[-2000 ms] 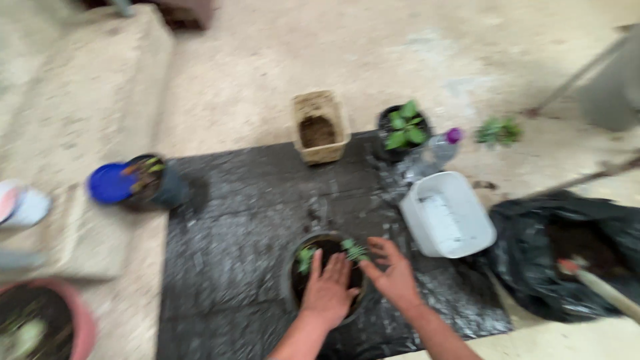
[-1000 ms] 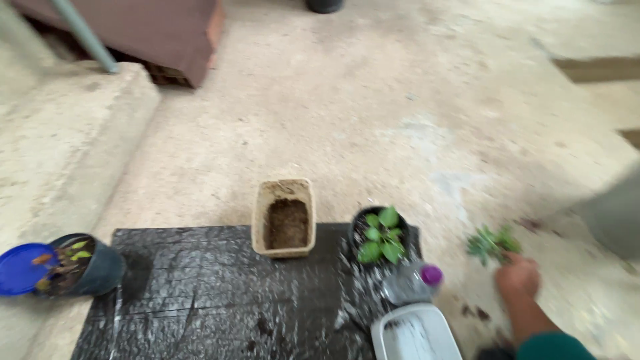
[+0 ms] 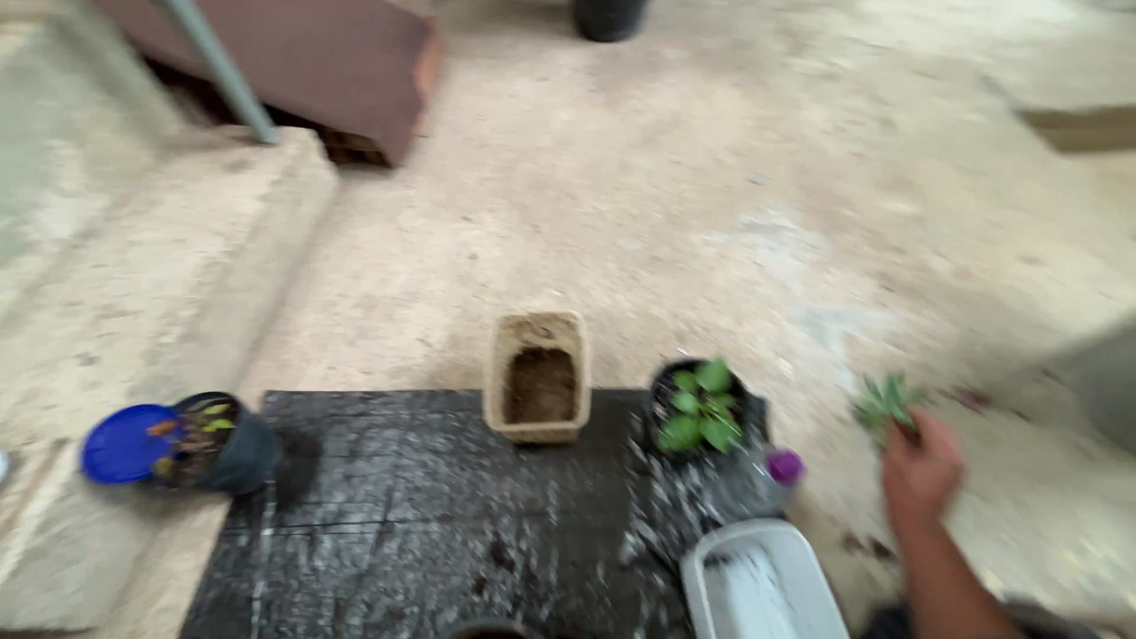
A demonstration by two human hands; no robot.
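My right hand (image 3: pixel 923 461) is closed on a small green succulent cutting (image 3: pixel 886 401), over the concrete floor at the right. My left hand is out of the frame. Left of the cutting stands a black pot with a leafy green plant (image 3: pixel 701 413). A clear plastic bottle with a purple cap (image 3: pixel 753 484) lies beside that pot, just above a white plastic tub (image 3: pixel 763 581). A beige rectangular container (image 3: pixel 538 377) with soil inside stands at the back edge of the black plastic sheet (image 3: pixel 399 532). Only the rim of another pot (image 3: pixel 491 628) shows at the bottom edge.
A dark pot with a wilted plant (image 3: pixel 244 448) and a blue lid (image 3: pixel 130 444) are at the left, by a concrete step (image 3: pixel 177 275). A metal pole (image 3: pixel 222 71) and a brown board (image 3: pixel 328 62) stand behind. Another black pot (image 3: pixel 609 13) is at the top.
My right hand has gone from the planted pot to the succulent on the floor at the right and closed on it. My left hand has left the view, which has shifted forward.
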